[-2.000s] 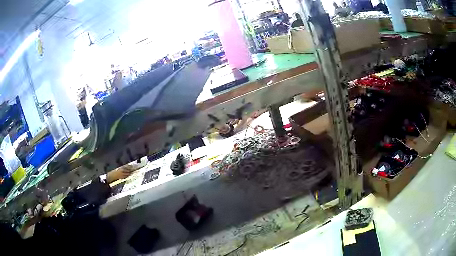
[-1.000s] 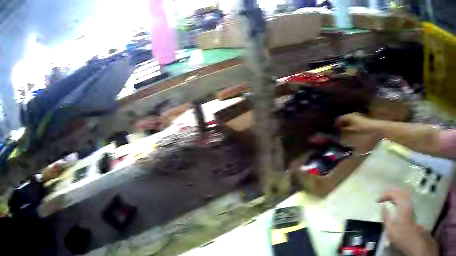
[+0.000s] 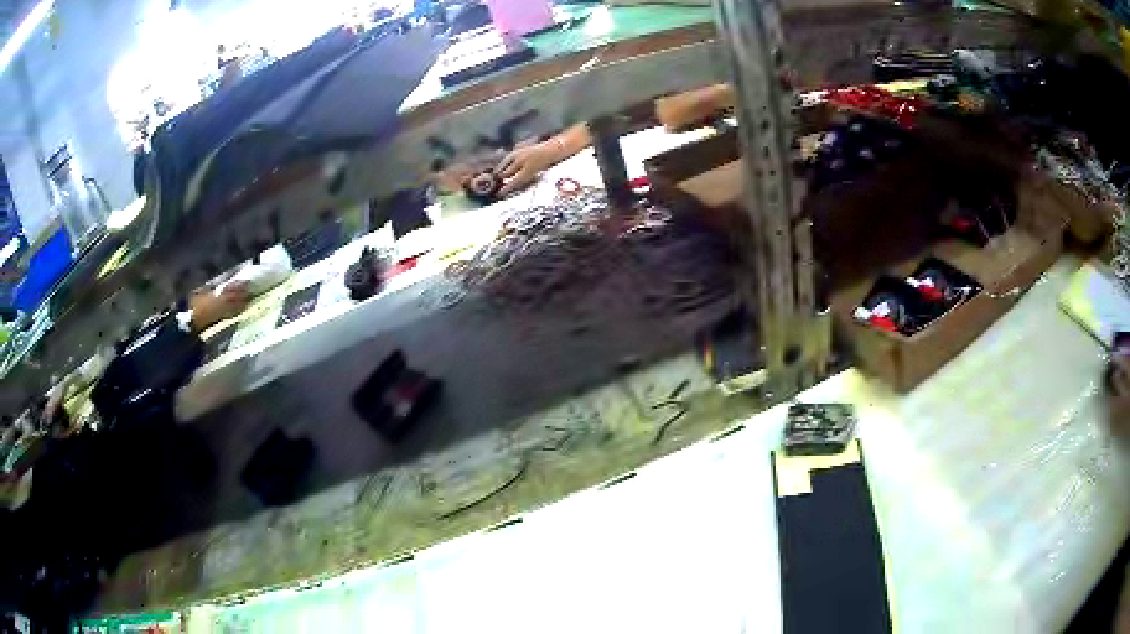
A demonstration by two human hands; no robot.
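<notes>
Neither of my own hands can be made out. A long black strip lies on the white surface at the lower right. A small grey speckled box sits at its head, with yellow paper between them. A brown cardboard tray stands behind, holding black units with red and white parts and thin leads. Part of a hand shows at the right edge, cut off and blurred, beside a pale sheet; whose it is cannot be told.
A scuffed metal post rises beside the tray. Two dark units lie on the grey board at left. Loose whitish rings are piled behind. Other people's hands work across the bench. Red parts lie behind the tray.
The view has swung right and then back left and lower. The arm over the tray, the hand near the strip and the black unit beside it, seen one second ago, no longer show there.
</notes>
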